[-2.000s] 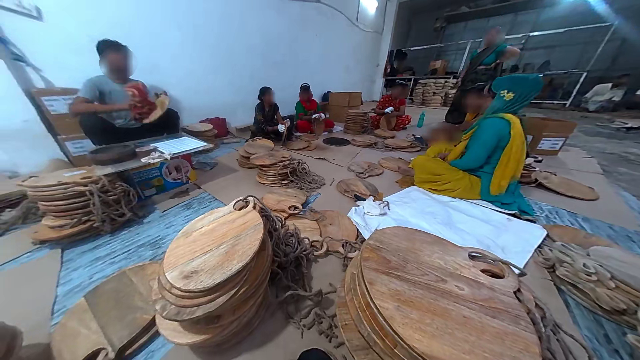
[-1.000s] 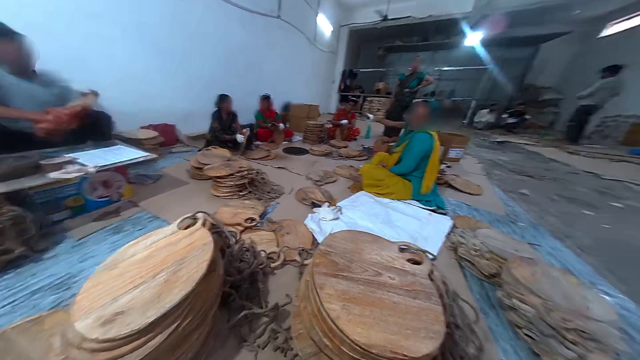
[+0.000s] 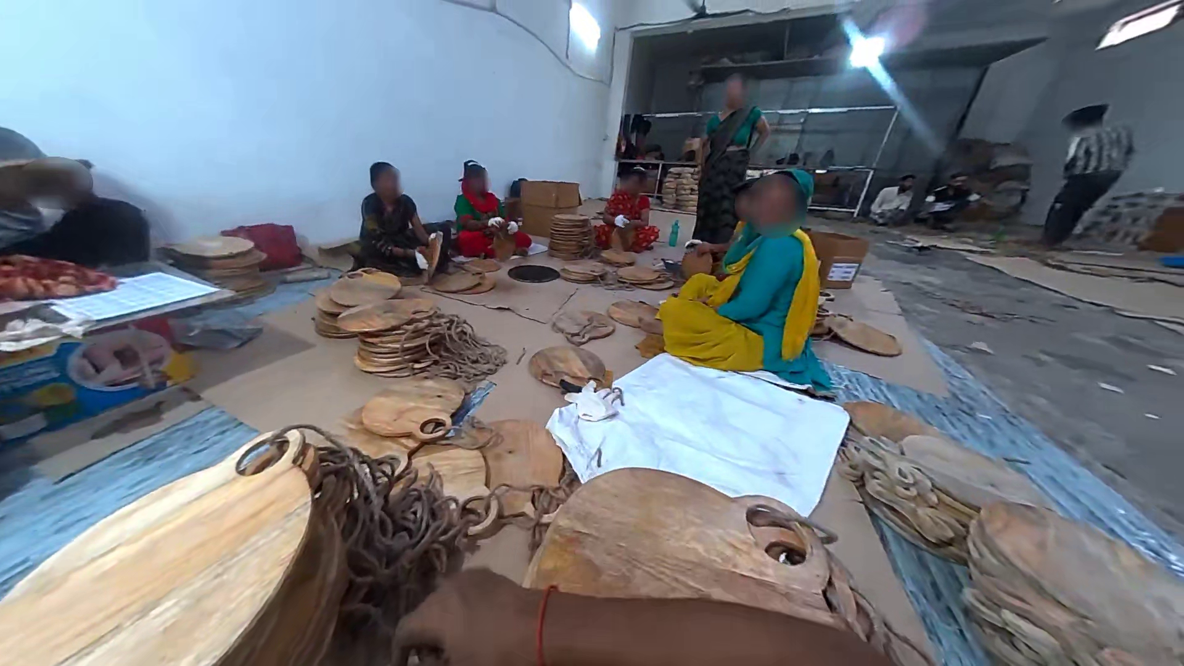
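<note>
My right hand [image 3: 453, 615] reaches in from the lower right, a red thread round its wrist, in front of a stack of round wooden boards with handle holes [image 3: 666, 527]. Its fingers are mostly hidden at the bottom edge, so whether they hold anything cannot be told. Just beyond the hand lies a tangle of brown rope loops [image 3: 398, 518], beside a second stack of wooden boards [image 3: 176, 555] on the left. My left hand is out of view.
A white cloth [image 3: 712, 430] lies ahead with a crumpled white glove [image 3: 594, 402] on it. A person in teal and yellow [image 3: 758, 287] sits behind it. More stacked boards [image 3: 1064, 564] stand at right, a low table [image 3: 139, 296] at left. Several other people sit or stand farther back.
My right hand and forearm have come into view at the bottom. The view has turned to the right.
</note>
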